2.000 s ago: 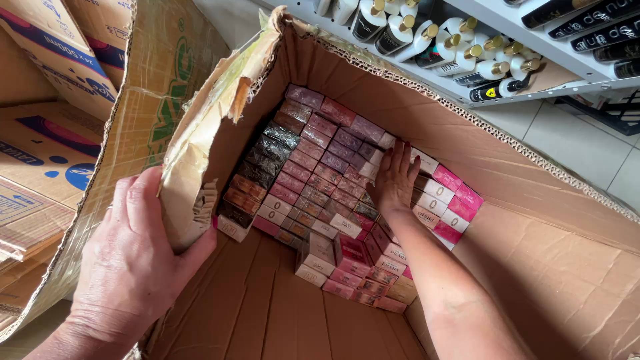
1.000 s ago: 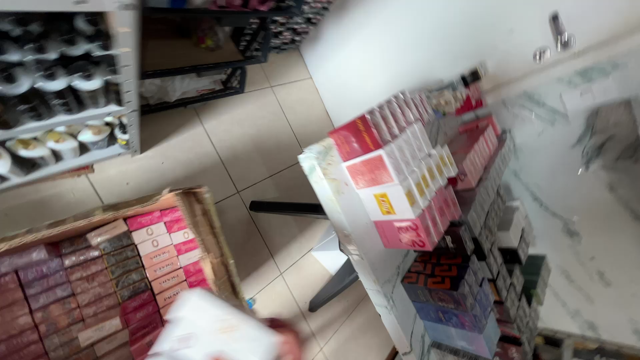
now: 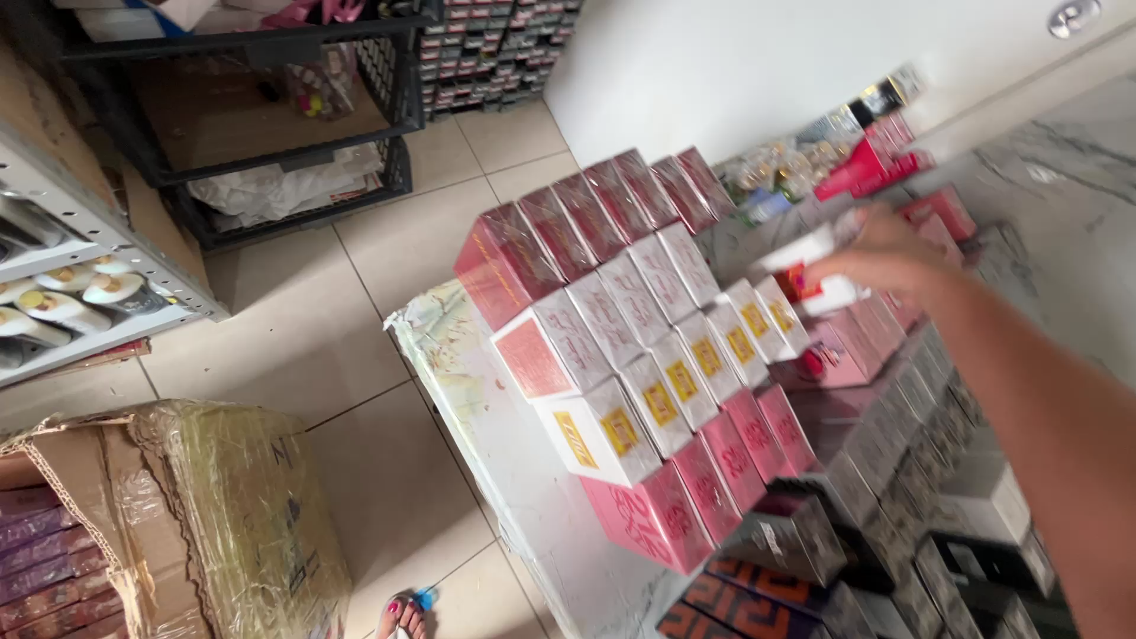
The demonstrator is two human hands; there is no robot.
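My right hand [image 3: 883,257] reaches over the marble-patterned table and holds a white box [image 3: 821,271] with a red and orange patch, blurred by motion. Just below the hand stand pink boxes [image 3: 839,346]. To its left are rows of wrapped perfume boxes: dark red ones [image 3: 519,257], white ones with a pink panel [image 3: 550,342], white ones with yellow labels [image 3: 612,426] and bright pink ones [image 3: 652,510]. My left hand is out of view.
A large taped cardboard box [image 3: 257,524] with packed small boxes stands on the tiled floor at lower left. Metal shelving [image 3: 98,266] with bottles is at left, black plastic crates [image 3: 275,133] at upper left. Grey and black boxes [image 3: 896,444] crowd the table.
The view has swung from the cardboard box to the table. My right hand, earlier inside the box on the packed boxes, is now over the table holding a white box. My left hand has left view.
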